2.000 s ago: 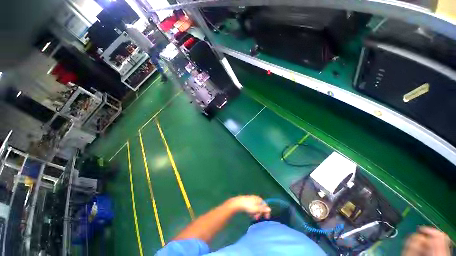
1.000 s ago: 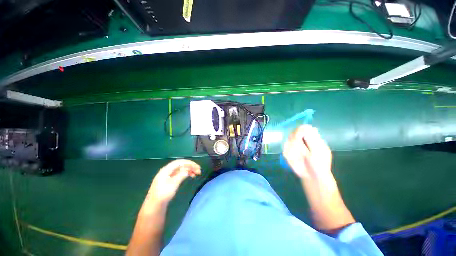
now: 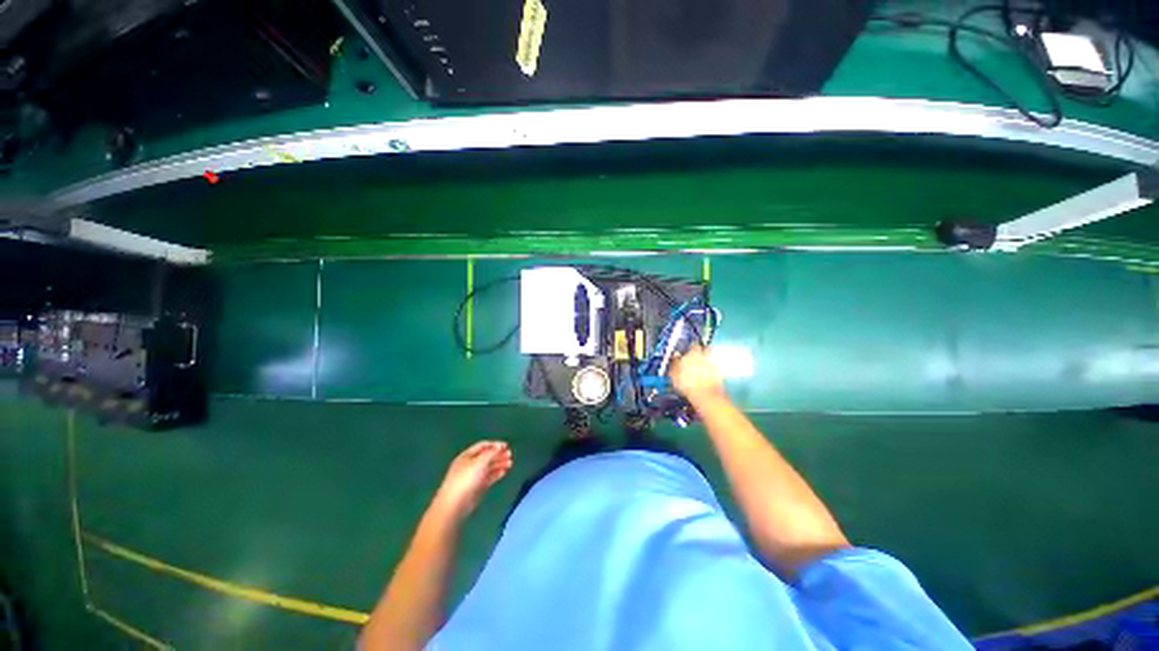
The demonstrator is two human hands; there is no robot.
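Note:
A black tray (image 3: pixel 544 379) of equipment lies on the low green surface in front of me. On it are a white box (image 3: pixel 549 312) with a round dark opening, a round pale tin (image 3: pixel 591 385), a black stand with a yellow square (image 3: pixel 629 343), and a blue coiled cord (image 3: pixel 671 341) with black cables at the right. My right hand (image 3: pixel 695 374) is over the tray's right side at the blue cord; its fingertips are too small and blurred to tell a grip. My left hand (image 3: pixel 479 472) hangs left of the tray, fingers slightly curled, holding nothing visible.
A shelf with a white edge (image 3: pixel 610 125) crosses above the green surface (image 3: pixel 864 331). A large black case (image 3: pixel 636 45) and a small white device with cables (image 3: pixel 1075 59) stand on it. Black equipment (image 3: pixel 127 363) is at the left. Yellow lines (image 3: pixel 242 591) mark the floor.
My right hand has moved from right of the tray onto its right side, and the blue cord held out there is now down on the tray. My left hand has lowered slightly.

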